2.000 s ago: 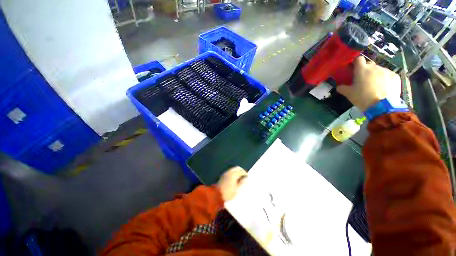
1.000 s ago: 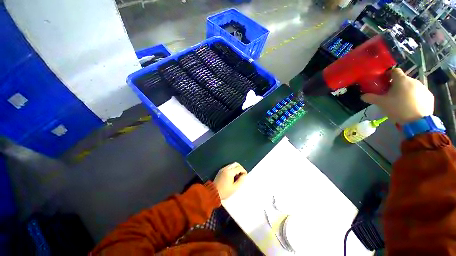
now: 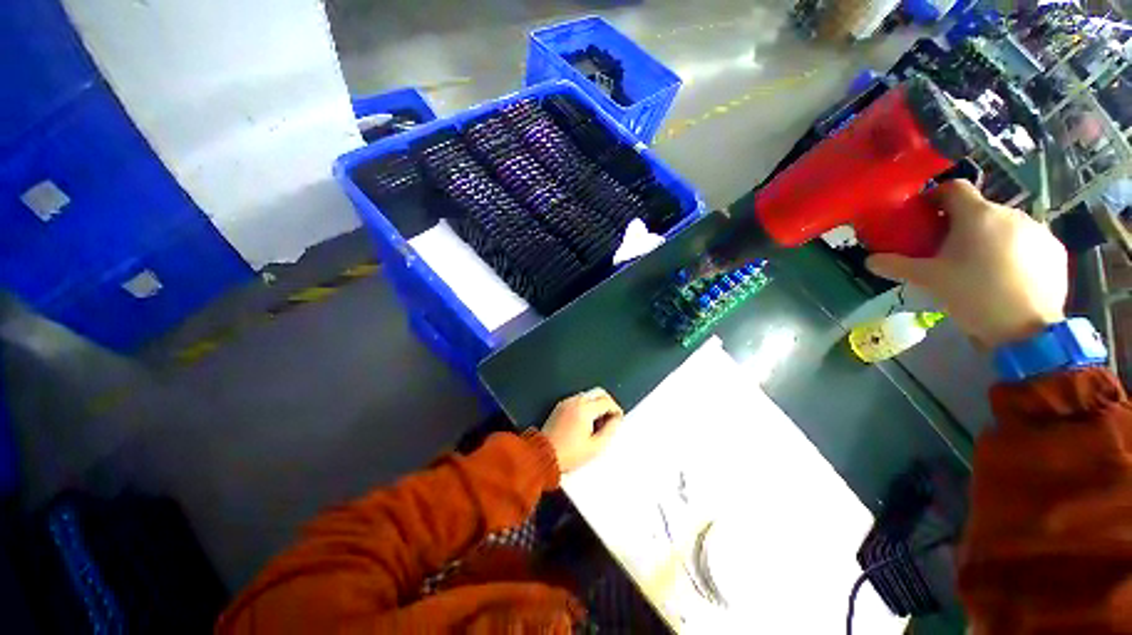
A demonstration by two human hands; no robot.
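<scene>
My right hand (image 3: 999, 267) grips the handle of a red heat gun (image 3: 857, 171). Its black nozzle points left and down, just above the cluster of green circuit boards with blue parts (image 3: 714, 298) on the green bench. My left hand (image 3: 583, 428) rests at the bench edge by the left corner of the white work sheet (image 3: 757, 496); its fingers are curled, and nothing shows in it. Thin loose lead wires (image 3: 705, 564) lie on the sheet.
A blue crate (image 3: 422, 298) filled with rows of black parts stands left of the bench. A smaller blue crate (image 3: 655, 106) is behind it. A squeeze bottle with yellow liquid (image 3: 888, 336) is right of the boards. Black cable (image 3: 894, 564) lies at the sheet's right edge.
The heat gun has moved down and its nozzle has come over the circuit boards. My left hand has stayed at the sheet's corner. The camera view has shifted slightly.
</scene>
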